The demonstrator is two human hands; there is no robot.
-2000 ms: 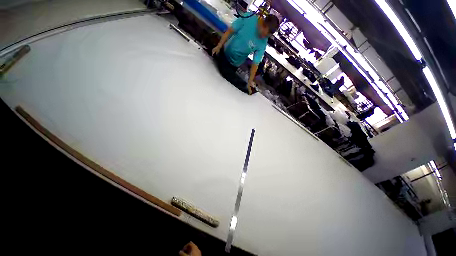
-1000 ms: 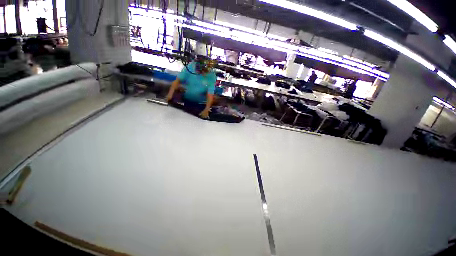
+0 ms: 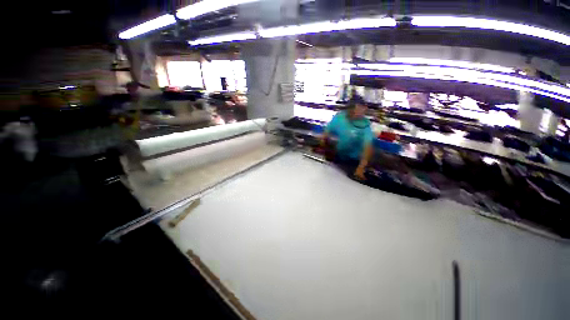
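Note:
Neither of my hands is in the picture. White underlay paper [image 3: 325, 231] covers the long table in front of me. The steel straightedge ruler [image 3: 457, 290] lies on it at the lower right, cut off by the bottom edge. A wooden strip [image 3: 215, 282] lies along the near table edge. A yellow-brown cloth weight [image 3: 185, 213] lies near the left end of the paper. A long silvery rail [image 3: 206, 192] crosses the table's width beside it.
A person in a turquoise T-shirt [image 3: 351, 135] stands at the far side, one hand at dark fabric [image 3: 394, 185] along the far edge. White rolls [image 3: 200, 139] lie at the table's left end. A pillar [image 3: 270, 78] stands behind. The left side is dark and blurred.
My view has swung left and levelled, so the table end and rolls show more. The hand seen at the bottom edge two seconds ago is out of the picture, as is the mottled near-edge weight.

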